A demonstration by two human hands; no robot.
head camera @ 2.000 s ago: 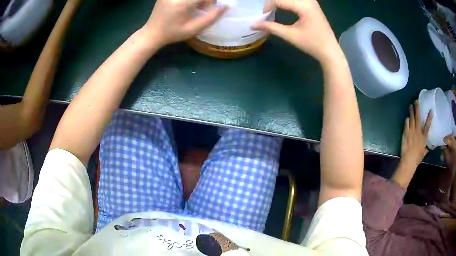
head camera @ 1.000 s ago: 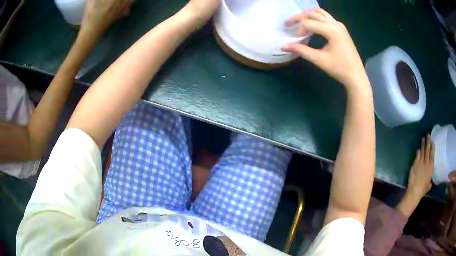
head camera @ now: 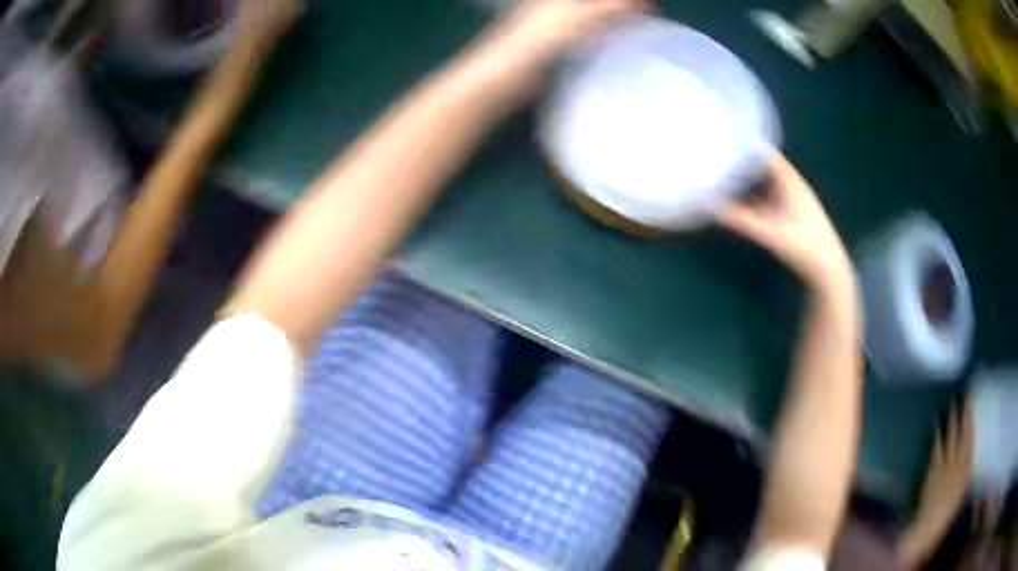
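A round white part (head camera: pixel 659 123), open bowl or tank, sits on a tan base (head camera: pixel 608 214) on the dark green table. The frame is blurred, so its inside shows only as a bright white area. My left hand (head camera: pixel 575 20) is at its upper left rim, near the top edge of the picture, its fingers partly hidden and blurred. My right hand (head camera: pixel 781 218) is at its lower right side, with thumb and fingers around the rim.
A white cover with a dark oval (head camera: pixel 918 299) stands on the table at the right. Another person's hand (head camera: pixel 947 474) touches a white part (head camera: pixel 996 433) at the lower right. Another person's arm (head camera: pixel 184 195) reaches in at the left. Blurred items lie at the top right.
The view has turned and shifted, so the table's far side shows more. My right hand has moved from inside the white part to its outer right side. The image is more blurred.
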